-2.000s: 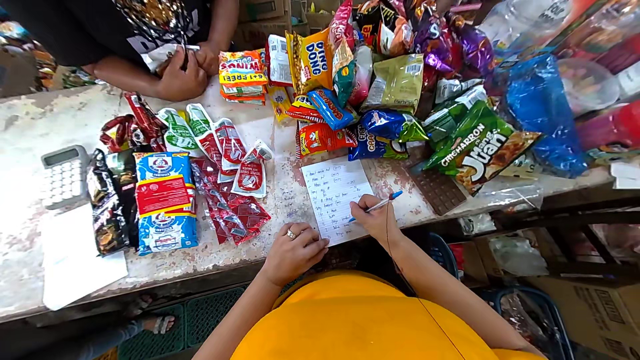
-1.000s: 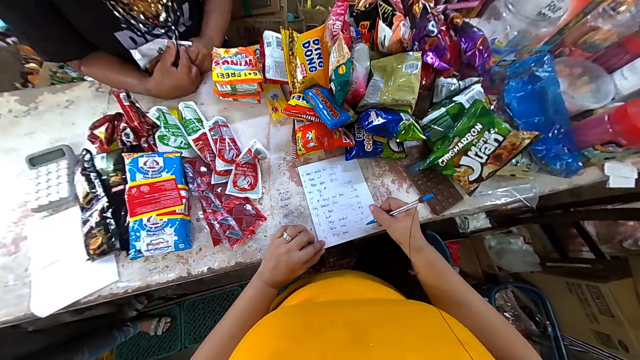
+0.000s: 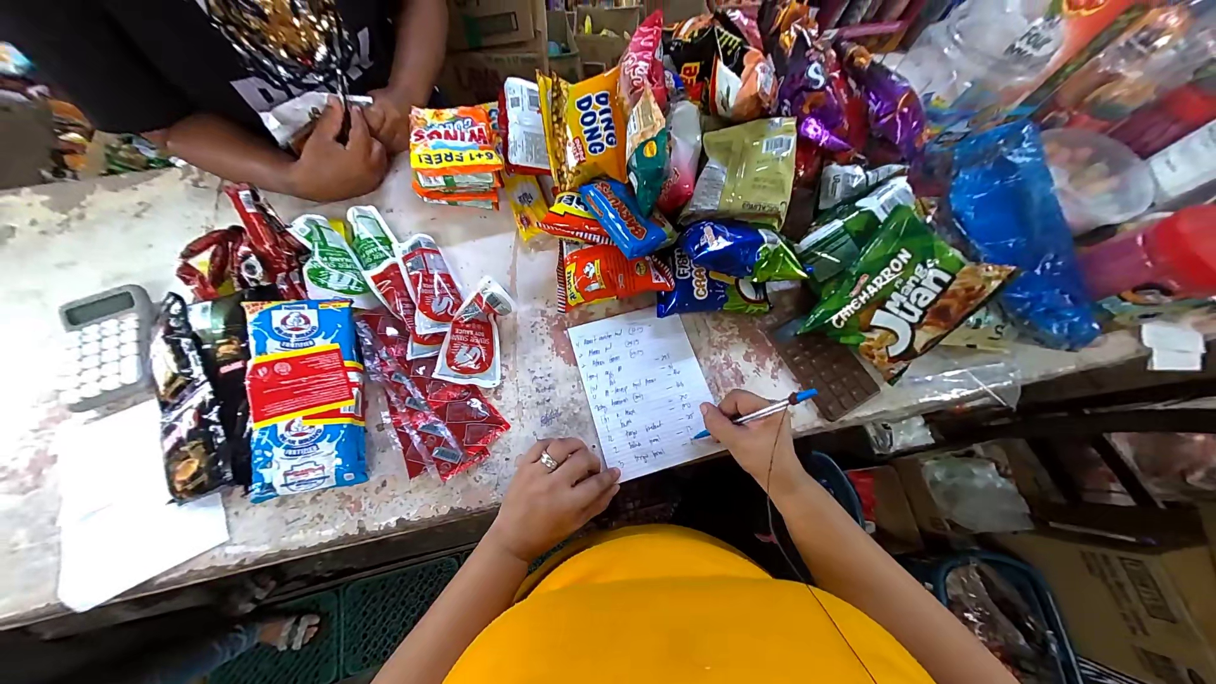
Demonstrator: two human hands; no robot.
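A sheet of lined paper [image 3: 641,389] with a handwritten list lies on the worn countertop [image 3: 532,399]. My right hand [image 3: 755,432] grips a blue-capped ballpoint pen [image 3: 760,411], its tip at the paper's lower right part. Holding nothing, my left hand [image 3: 560,489] rests with bent fingers at the paper's lower left corner, a ring on one finger. Left of the paper are red sauce pouches [image 3: 470,337], red sachets [image 3: 446,418] and a blue-and-red milk powder pack [image 3: 306,399]. Beyond its top edge lie an orange snack pack [image 3: 613,275] and a blue snack bag [image 3: 731,252].
A calculator [image 3: 104,347] and blank white paper [image 3: 123,513] lie at the left. Across the counter, a person's hands [image 3: 347,147] hold a small packet. Snack bags pile up at the back, with a green chicharron bag [image 3: 902,294] and plastic jars [image 3: 1097,176] at the right.
My right hand has moved a little lower along the paper's right side with the pen since the oldest frame. My left hand stays at the lower left corner.
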